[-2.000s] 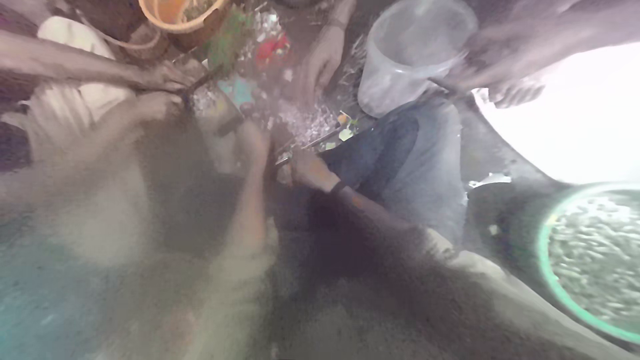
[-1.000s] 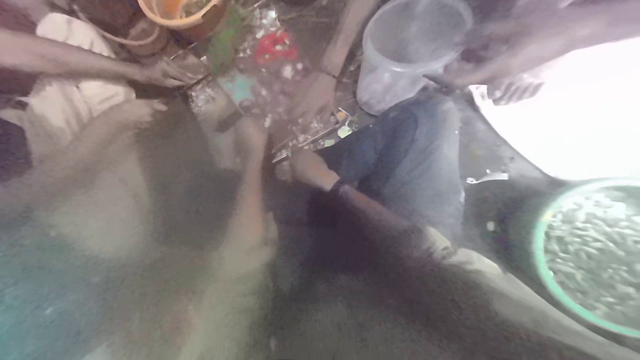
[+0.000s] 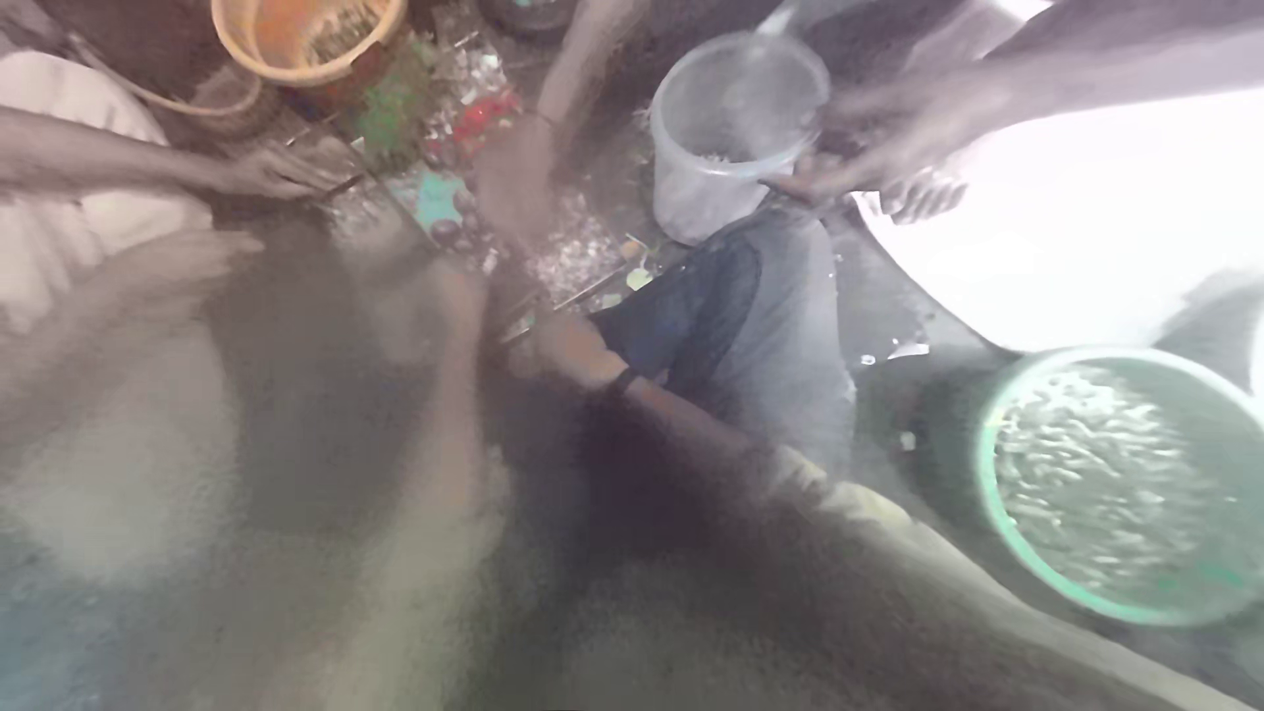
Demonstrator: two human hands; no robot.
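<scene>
My right hand (image 3: 568, 346), with a dark band at its wrist, is curled low at the near edge of a heap of small pale pieces (image 3: 578, 252). A thin light strip or blade (image 3: 520, 331) shows right by its fingers; whether the hand grips it is unclear. My left hand (image 3: 459, 291) is blurred, just left of the right one and near the heap's near-left edge; its fingers and anything in them cannot be made out. A turquoise piece (image 3: 437, 200) and a red piece (image 3: 486, 114) lie beyond the hands. The view is hazy.
A translucent bucket (image 3: 681, 202) stands beyond a jeans-clad knee (image 3: 780, 296). A green-rimmed tub (image 3: 990, 494) of small pale pieces is at right, a white surface (image 3: 1096, 227) above it. An orange tub (image 3: 306, 74) stands far left. Other people's hands (image 3: 513, 183) (image 3: 296, 168) (image 3: 839, 173) work around the heap.
The co-worker's hand from the top has moved to the left over the heap. My own hands stay in about the same place.
</scene>
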